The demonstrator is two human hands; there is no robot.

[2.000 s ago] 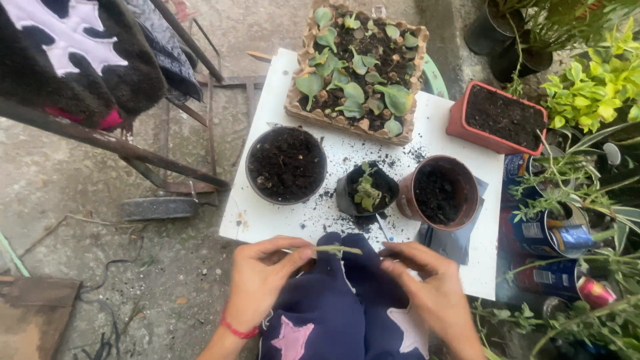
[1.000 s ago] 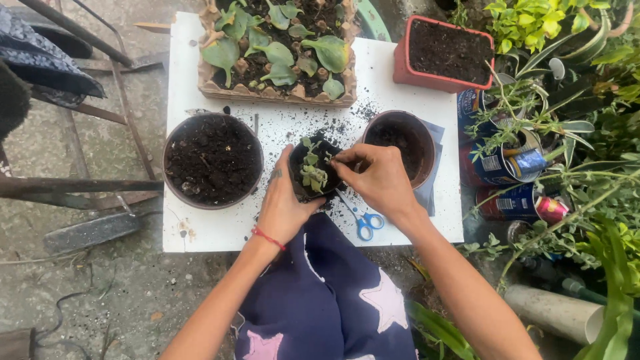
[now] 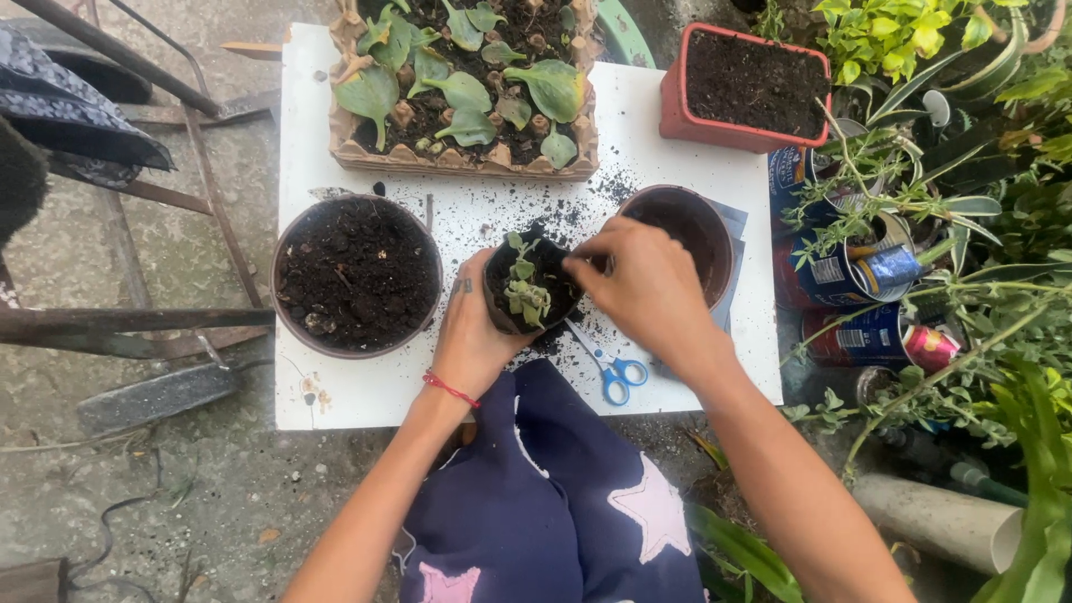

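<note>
My left hand (image 3: 479,318), with a red string bracelet at its wrist, grips the left side of a small black pot (image 3: 500,320) of dark soil. A small leafy plant (image 3: 526,289) grows in it. The fingertips of my right hand (image 3: 641,280) are pinched together at the pot's right rim; whether something is between them is hidden. Blue-handled scissors (image 3: 617,373) lie just below, their blades toward the pot. To the left stands a round brown pot (image 3: 358,276) full of soil. Behind my right hand is another brown pot (image 3: 691,243), its inner wall showing.
A cardboard egg tray (image 3: 469,167) with soil and leaf cuttings sits at the back of the white board (image 3: 528,410). A red rectangular planter (image 3: 749,88) of soil stands at back right. Tins (image 3: 854,335) and plants line the right side; a metal frame (image 3: 126,322) stands left.
Two seconds ago both my hands held a thin green stem over my lap, and the small pot stood untouched. One second ago they were at that pot, as they are now.
</note>
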